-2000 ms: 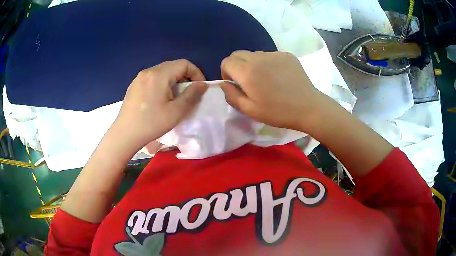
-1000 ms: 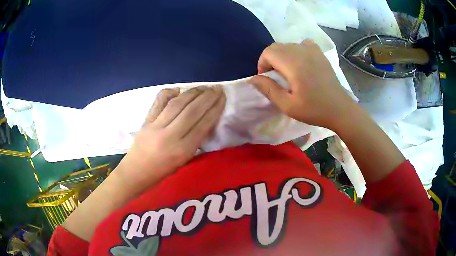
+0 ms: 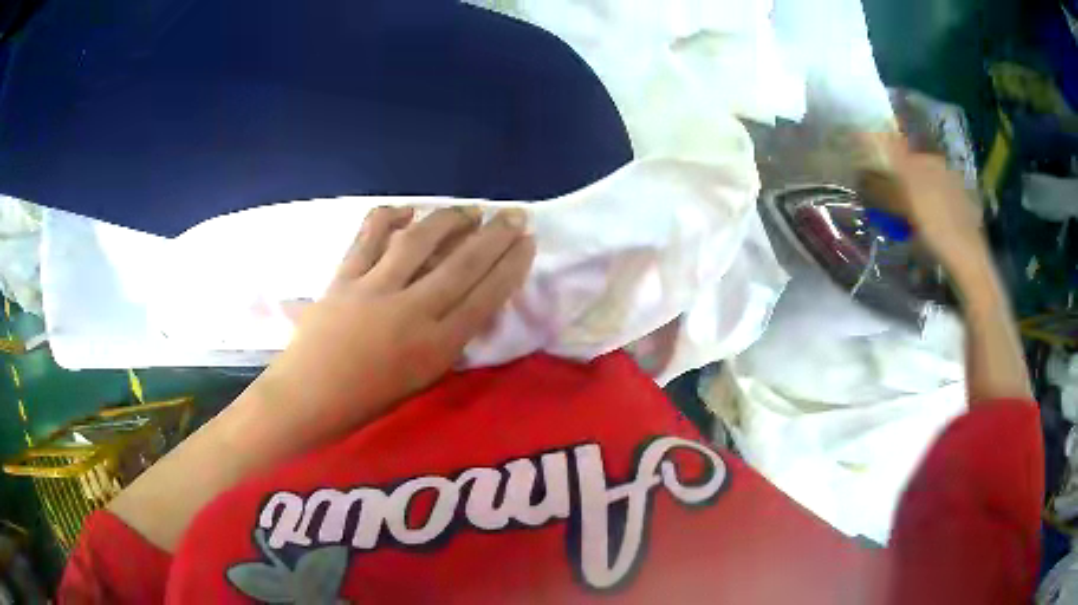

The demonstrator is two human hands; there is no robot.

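The white garment (image 3: 603, 278) lies along the near edge of the navy padded board (image 3: 319, 106), pinkish where the red top shows through. My left hand (image 3: 414, 296) lies flat on the garment with its fingers spread a little, pressing it down. My right hand (image 3: 928, 195) is at the right, blurred, on the handle of the steam iron (image 3: 828, 231). The iron's pointed dark body is over the stained rest plate (image 3: 804, 154); whether it touches the plate cannot be told.
White cloth (image 3: 816, 414) hangs at the right below the iron. More white garments (image 3: 709, 59) lie beyond the board. A yellow wire basket (image 3: 89, 461) stands low at the left. A yellow cord (image 3: 999, 142) shows at the far right.
My right hand has let go of the garment edge and moved right to the iron, which has turned. My left hand went from pinching the edge to lying flat.
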